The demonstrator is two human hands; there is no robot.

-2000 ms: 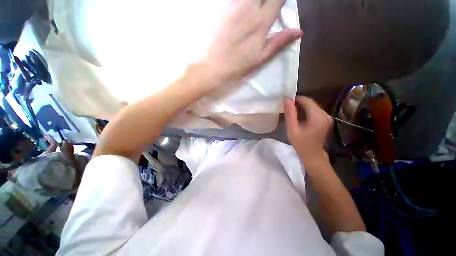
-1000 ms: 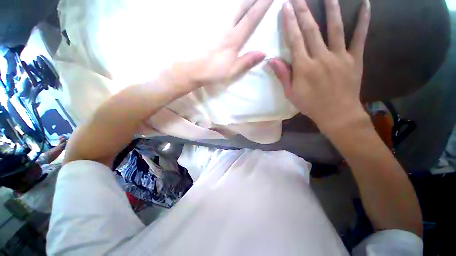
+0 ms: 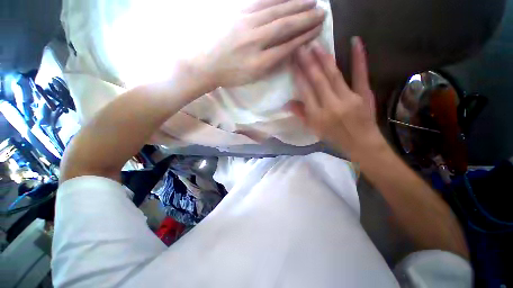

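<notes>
A white to cream garment (image 3: 95,95) lies over the pressing board (image 3: 416,34), glaring in the light at its upper left. My left hand (image 3: 264,42) lies flat on the cloth near its right edge, fingers extended together and pointing right. My right hand (image 3: 337,104) is slightly blurred, fingers spread, over the lower right corner of the garment; its thumb and some fingertips are at the cloth. Neither hand visibly grips anything. Part of the garment's right edge is hidden under my right hand.
The steam iron (image 3: 427,112) with its orange-brown handle sits at the right beside the board. A blue hose (image 3: 478,211) curves below it. Dark and patterned clothes (image 3: 183,197) are heaped below the board, with a red item (image 3: 170,229).
My right hand has drawn back down and left from the board's bare part to the garment corner, uncovering the iron. My left hand has turned, its fingers now closer together on the cloth.
</notes>
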